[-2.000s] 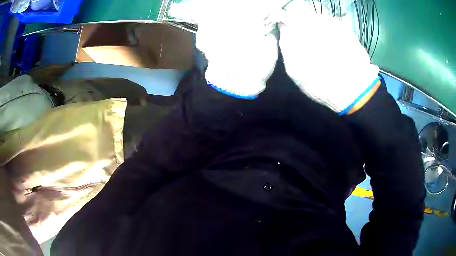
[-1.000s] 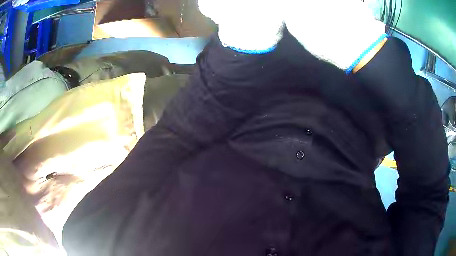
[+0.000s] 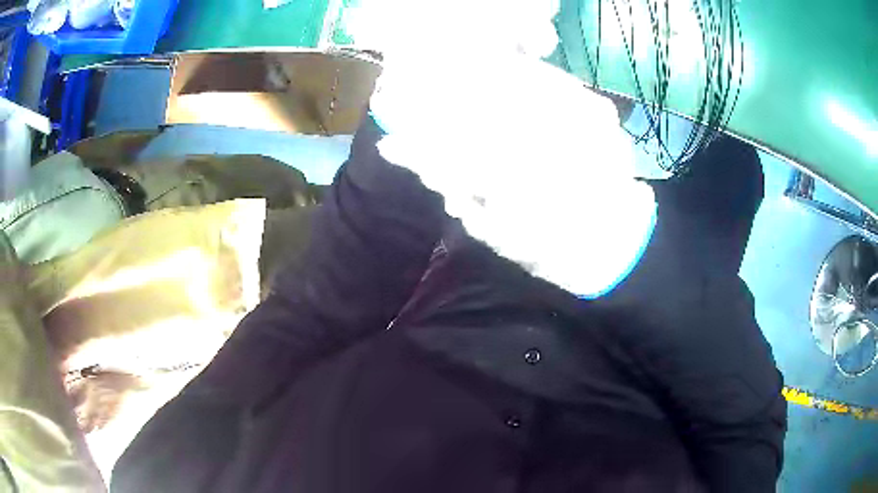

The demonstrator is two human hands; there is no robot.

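Note:
My right hand [image 3: 568, 183], in a white knit glove with a blue-edged cuff, is at the upper middle in front of my dark jacket. My left hand [image 3: 433, 67], also in a white glove, is at the top, left of it. Both are badly overexposed and merge into one white patch, so the fingers and anything held cannot be made out. Thin black lead wires [image 3: 717, 87] hang in a bunch over the edge of the green bench [image 3: 799, 67], right of the gloves.
A blue bin [image 3: 144, 34] with white parts stands at the upper left. A cardboard carton [image 3: 342, 96] is below the bench. A person in khaki clothing [image 3: 154, 260] is close on my left. A shiny round stool [image 3: 847, 289] stands at the right, near a yellow floor line [image 3: 818, 402].
The view has shifted, bringing the bench, wires and blue bin back into sight. My right hand has moved down and left, nearer my jacket, with its cuff turned rightward.

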